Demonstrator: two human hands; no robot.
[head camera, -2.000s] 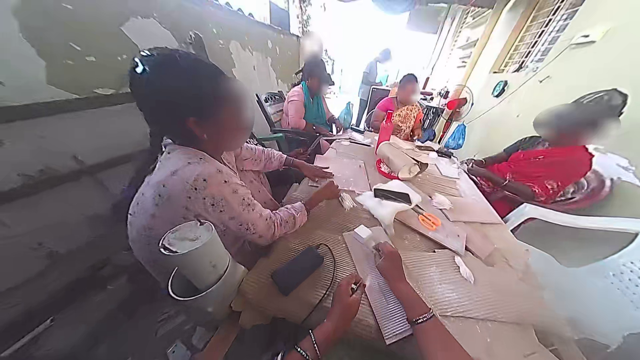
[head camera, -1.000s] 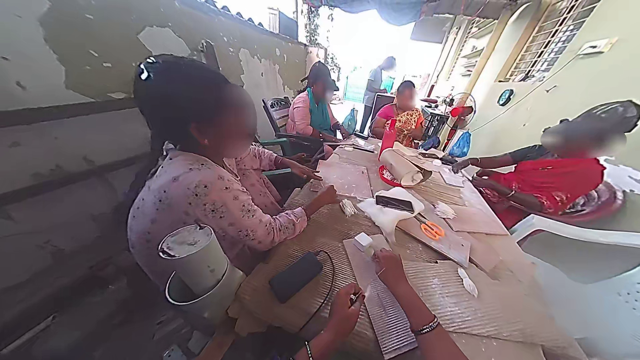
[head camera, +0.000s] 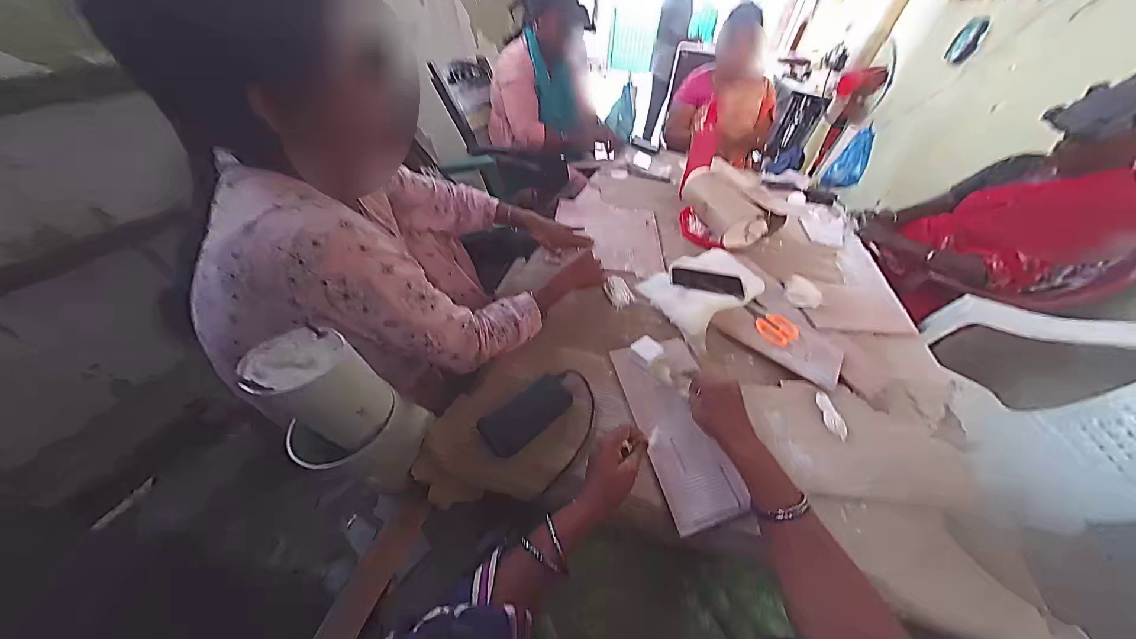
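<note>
My left hand (head camera: 614, 463) is closed around a small item, too blurred to name, at the left edge of a grey ridged board (head camera: 688, 461). Over the board's right side, my right hand (head camera: 717, 404) has its fingers bent near a small pale piece; whether it grips anything is unclear. A white block (head camera: 647, 348) lies at the board's far end. Left of my hands is a dark rectangular device (head camera: 525, 414) with a black cable. Orange-handled scissors (head camera: 777, 330) rest on another board (head camera: 812, 355), and a phone (head camera: 707, 281) lies on white cloth (head camera: 688, 306) farther away.
At the left, a co-worker in a patterned pink top (head camera: 355, 266) reaches onto the table. A white bucket (head camera: 324, 390) stands beside them. Other people sit around the cardboard-covered table (head camera: 870, 453). A white plastic chair (head camera: 1021, 390) is at the right; a rolled sheet (head camera: 723, 204) lies farther back.
The view has tilted down and shifted. My hands stay by the ridged board, the left one closed. No plain change in what they hold shows.
</note>
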